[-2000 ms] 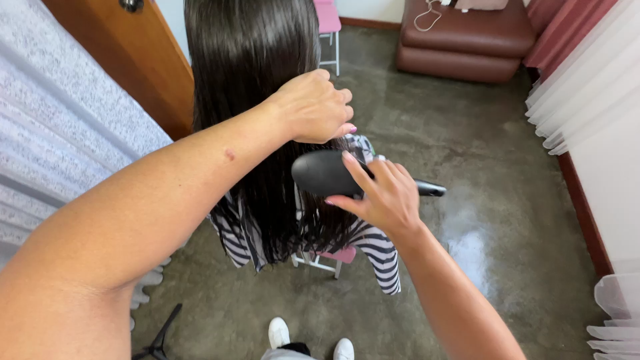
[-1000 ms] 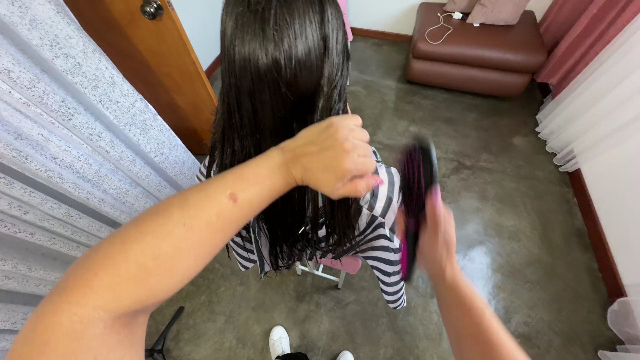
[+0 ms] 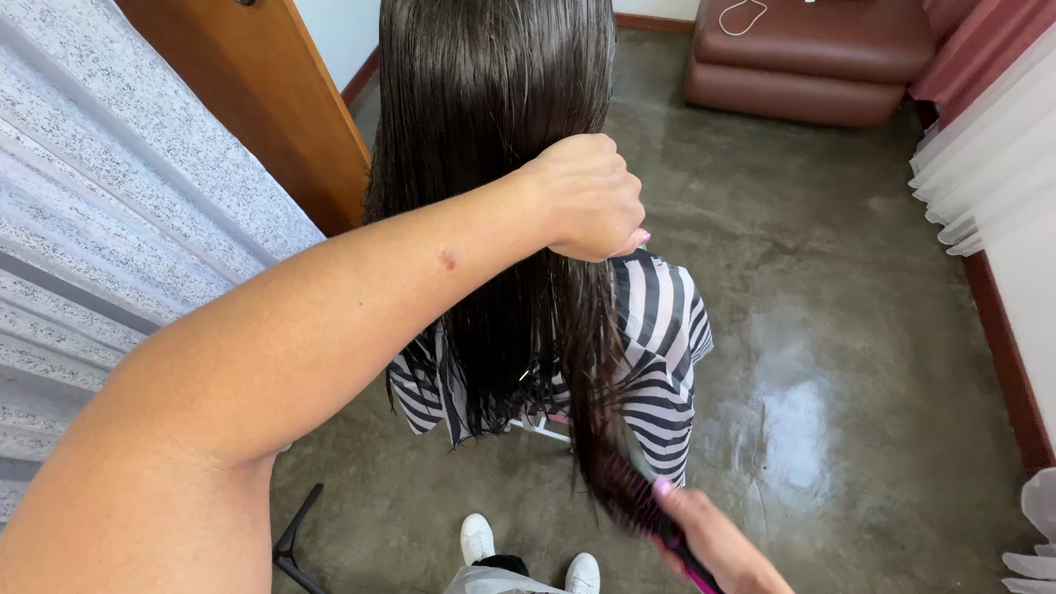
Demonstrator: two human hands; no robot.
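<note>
Long dark wet hair [image 3: 495, 91] hangs down the back of a seated person in a black-and-white striped cape [image 3: 660, 388]. My left hand [image 3: 596, 198] is closed around a lock of this hair at the right side, level with the person's shoulder. Lower down, my right hand [image 3: 714, 536] grips a black and pink hairbrush [image 3: 652, 507], its bristles in the ends of the same lock. Motion blurs the brush and the hair ends. The fingertips of my left hand are mostly hidden.
A brown leather ottoman [image 3: 800, 74] with a white cable stands at the upper right. Curtains [image 3: 124, 181] and a wooden door [image 3: 272, 107] are on the left. White shoes [image 3: 477, 538] and a black stand leg [image 3: 289, 540] show on the floor below.
My right hand and the brush have moved down from beside the striped cape to the hair ends. My left hand stays closed at the lock. The brush has turned, bristles now in the hair.
</note>
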